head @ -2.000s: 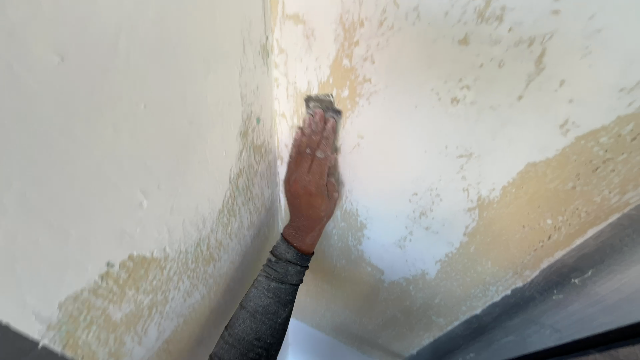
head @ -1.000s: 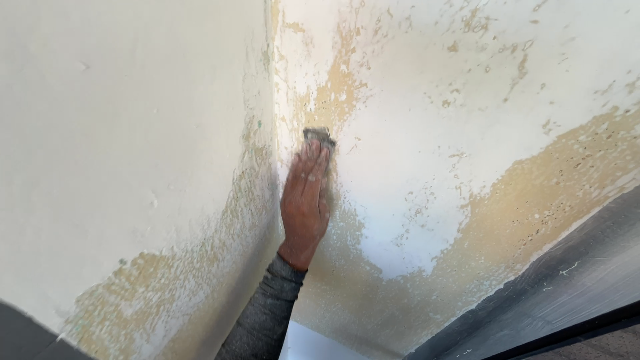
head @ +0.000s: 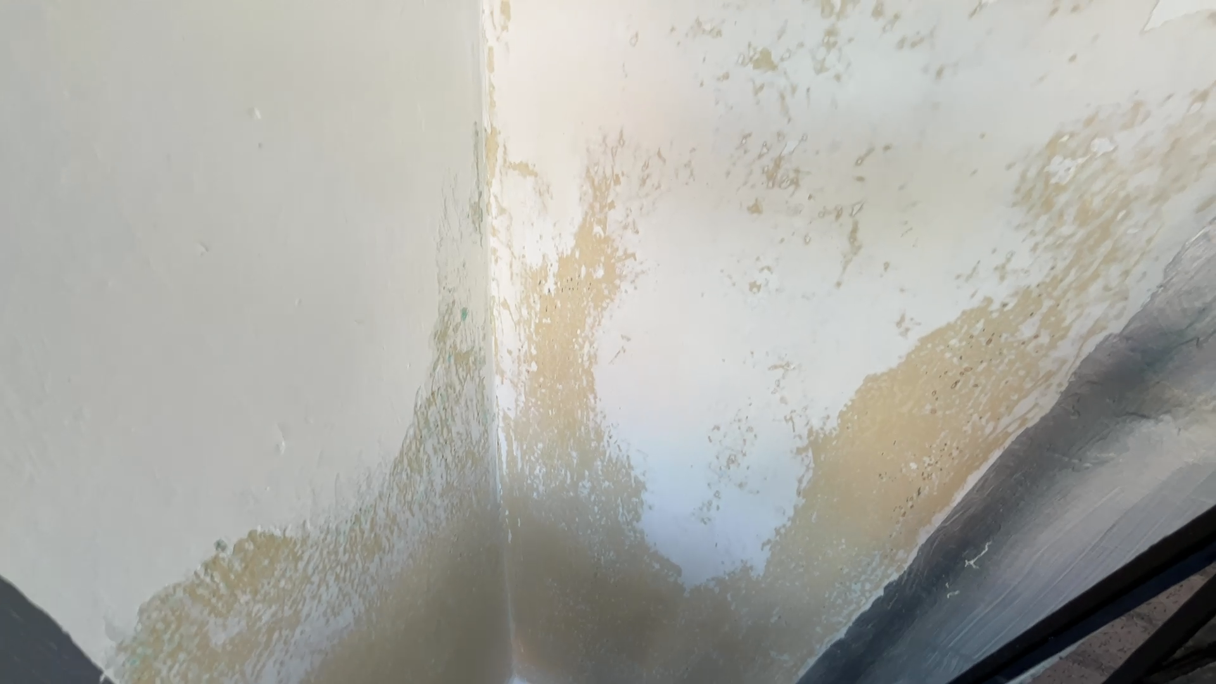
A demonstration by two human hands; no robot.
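Neither my left hand nor my right hand shows in the head view now, so what they hold cannot be seen. Two painted walls meet at an inner corner. The left wall is off-white, with a worn, speckled tan patch low down beside the corner. On the right wall the white coat is broken by a tan strip next to the corner and a broad tan area at the lower right. Small tan flecks dot its upper part.
A dark grey painted band slants up along the right wall's lower edge. Beyond it, black bars cross the lower right corner. Another dark grey area fills the bottom left corner.
The hand that pressed a small dark pad or scraper to the right wall beside the corner, and its grey-sleeved forearm, have left the view.
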